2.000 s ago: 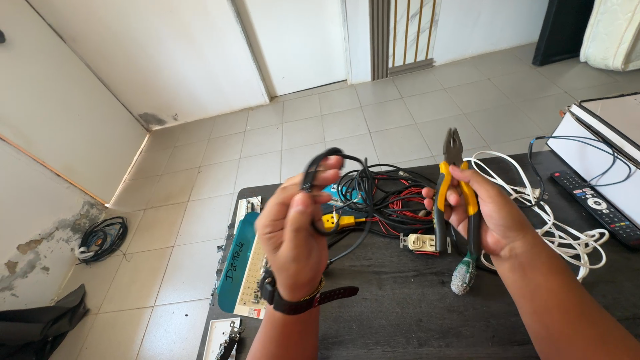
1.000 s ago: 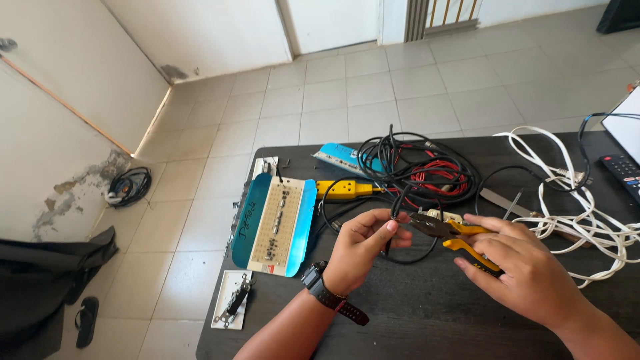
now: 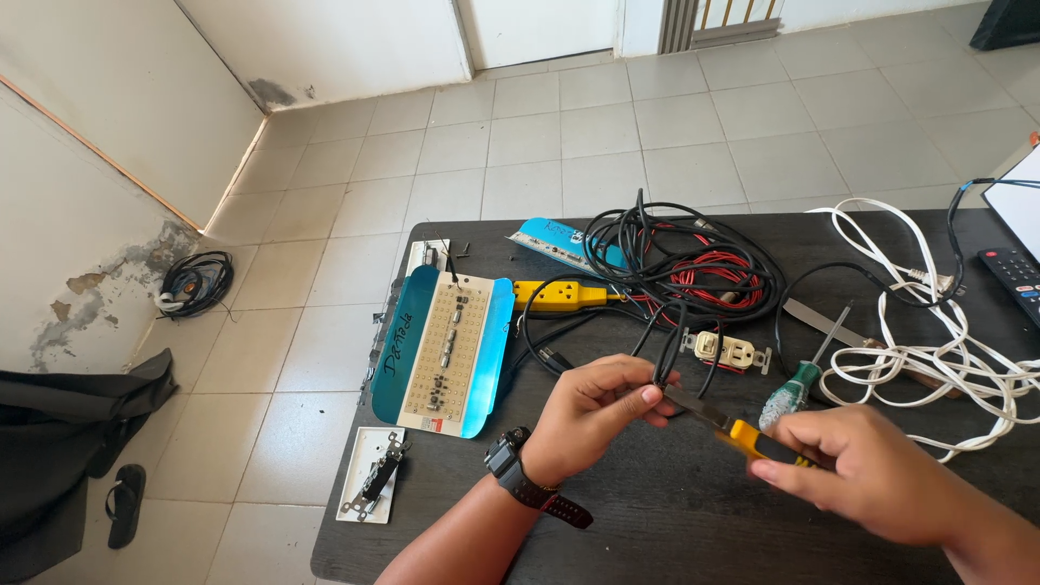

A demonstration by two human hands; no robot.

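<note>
My left hand pinches a black electrical cable between thumb and fingers. The yellow-and-black handles of a pair of pliers are in my right hand, and the jaws meet the cable beside my left fingertips. Whether they bite into it cannot be told. Behind my hands lies a coil of black and red cables. A cream switch-and-outlet device sits just beyond the pliers, and a screwdriver with a green handle rests near my right hand.
On the dark table are a blue panel with an LED board, a second blue panel, a yellow socket strip, a white plate with a metal-framed device, white cord, a knife blade and a remote control.
The pliers, held upright two seconds ago, now point left with their jaws at the cable. My hands have come together and lower over the table. The view has shifted.
</note>
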